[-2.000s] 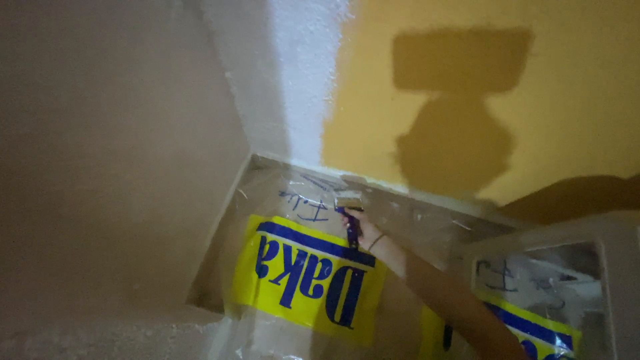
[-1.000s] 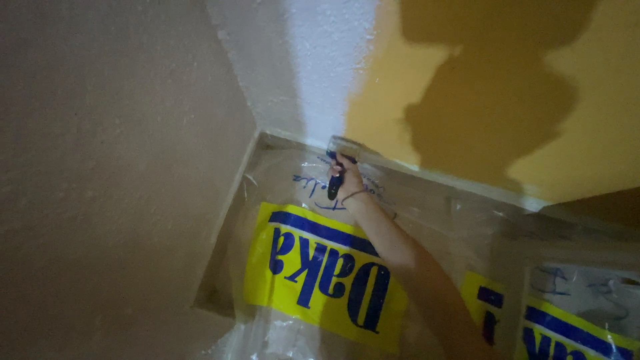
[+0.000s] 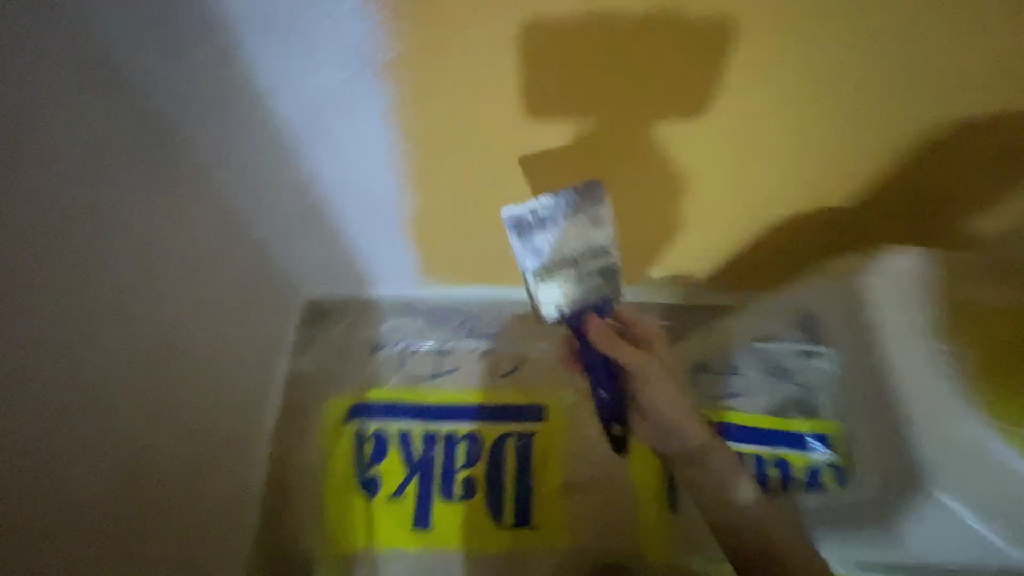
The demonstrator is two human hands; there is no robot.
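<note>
My right hand [image 3: 640, 360] is closed around the dark blue handle of a putty knife [image 3: 566, 248]. Its broad metal blade, smeared with whitish material, points up and stands in front of the yellow wall. Behind the hand, clear plastic sheeting [image 3: 464, 352] with yellow and blue printed panels covers the surface below the wall. My left hand is not in view.
A yellow-painted wall [image 3: 472, 160] meets a white strip [image 3: 320, 104] and a greyish wall [image 3: 120, 320] at the left. Shadows fall on the yellow. A pale plastic frame or container [image 3: 912, 384], partly blurred, is at the lower right.
The putty knife was down at the corner along the wall's lower edge; now it is raised off that edge and shows its blade broadly. My right hand has moved with it. The view has shifted.
</note>
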